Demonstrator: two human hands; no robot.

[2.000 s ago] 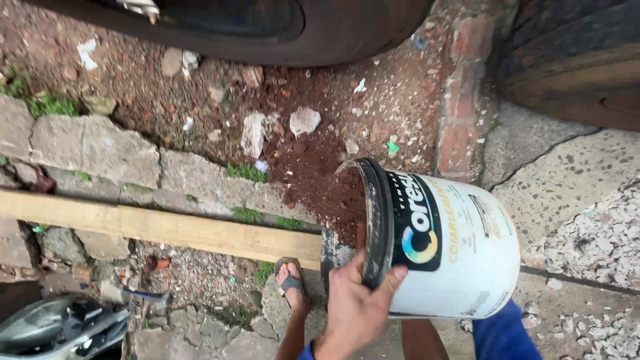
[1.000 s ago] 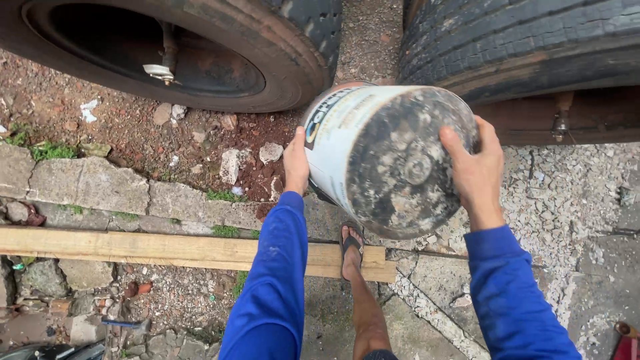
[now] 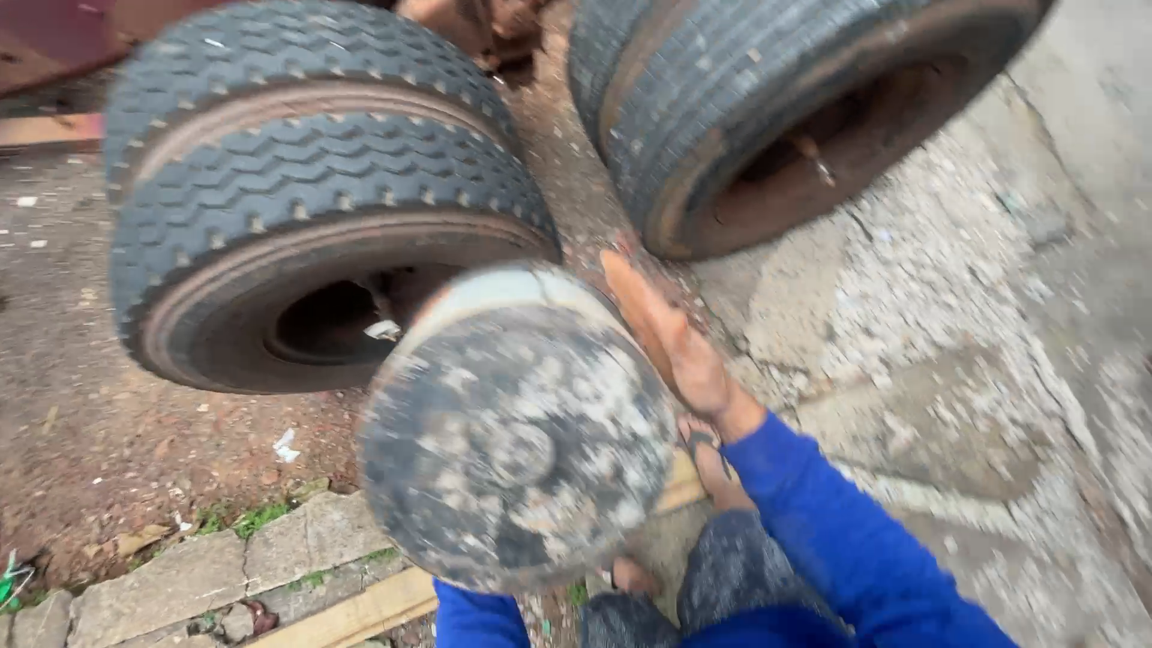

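A white plastic paint bucket is tipped over in front of me, its dirty, scuffed dark bottom facing the camera. My right hand lies flat along the bucket's right side, fingers straight and pointing away from me. Below the bucket shows the blue left sleeve; my left hand itself is hidden behind the bucket. The bucket's mouth and whatever is in it are out of sight.
Dual truck tires stand beyond the bucket on the left, and another pair on the right. A wooden plank lies along the stone curb. Broken concrete covers the ground at right. My feet are below the bucket.
The bucket's mouth, with reddish-brown soil at it, faced left two seconds ago; now its bottom faces me. My right hand has gone from the bottom's edge to its side. The view has swung toward the tires.
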